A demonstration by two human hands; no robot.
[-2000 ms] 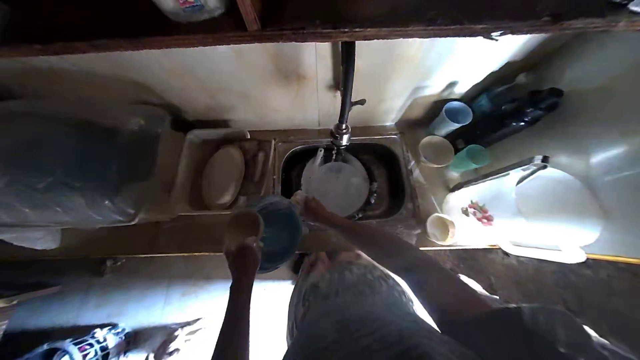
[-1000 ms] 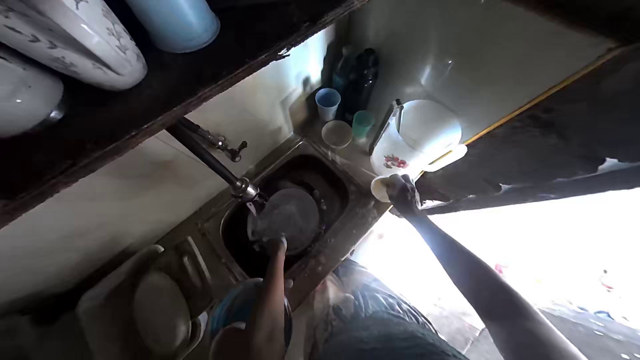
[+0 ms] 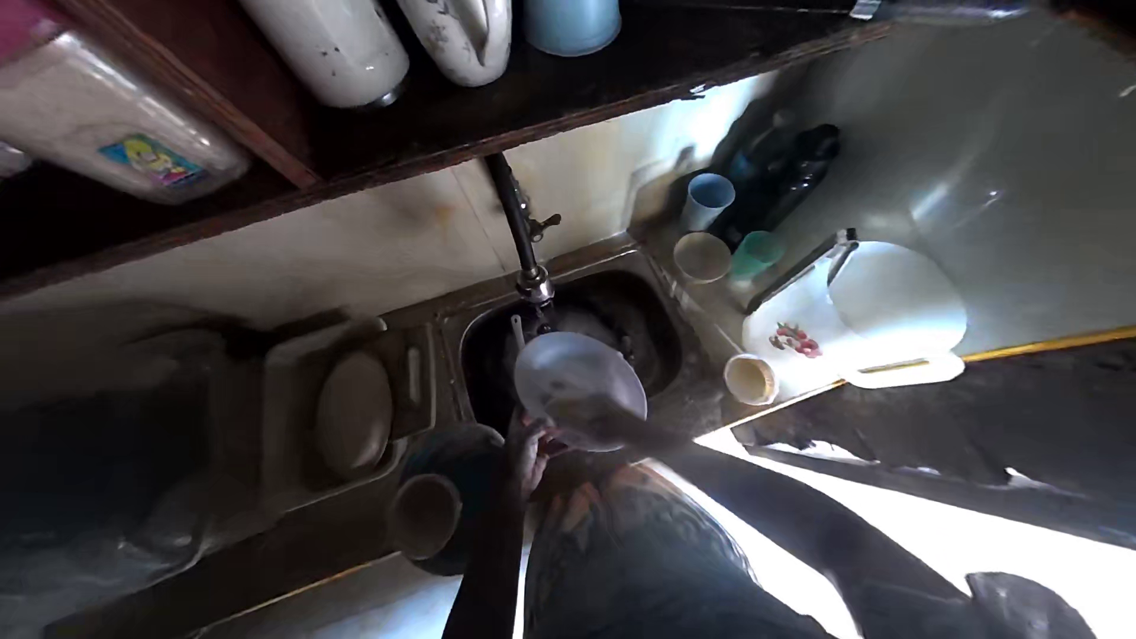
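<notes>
A pale round plate or shallow bowl [image 3: 577, 377] is tilted over the front of the metal sink [image 3: 661, 328], below the faucet [image 3: 534, 284]. My left hand [image 3: 534, 448] grips its lower left rim. My right hand [image 3: 590, 417] lies over the inside of the dish, blurred; whether it holds anything cannot be told. A utensil handle [image 3: 517, 330] and other dark shapes are in the sink. Left of my left hand is a dark bucket [image 3: 453, 448] with a tan cup [image 3: 426, 515] at its edge.
Right of the sink stand a blue cup [image 3: 708, 197], a pale bowl [image 3: 702, 257], a green cup [image 3: 756, 252], a cream cup [image 3: 751, 380] and a white flowered container [image 3: 781, 342]. An oval dish [image 3: 355, 413] lies in a tray at left. A wooden shelf [image 3: 497, 138] overhangs the wall.
My right hand has moved left from the cream cup at the counter's edge to the dish. The dish is now held tilted at the sink's front. The view has turned.
</notes>
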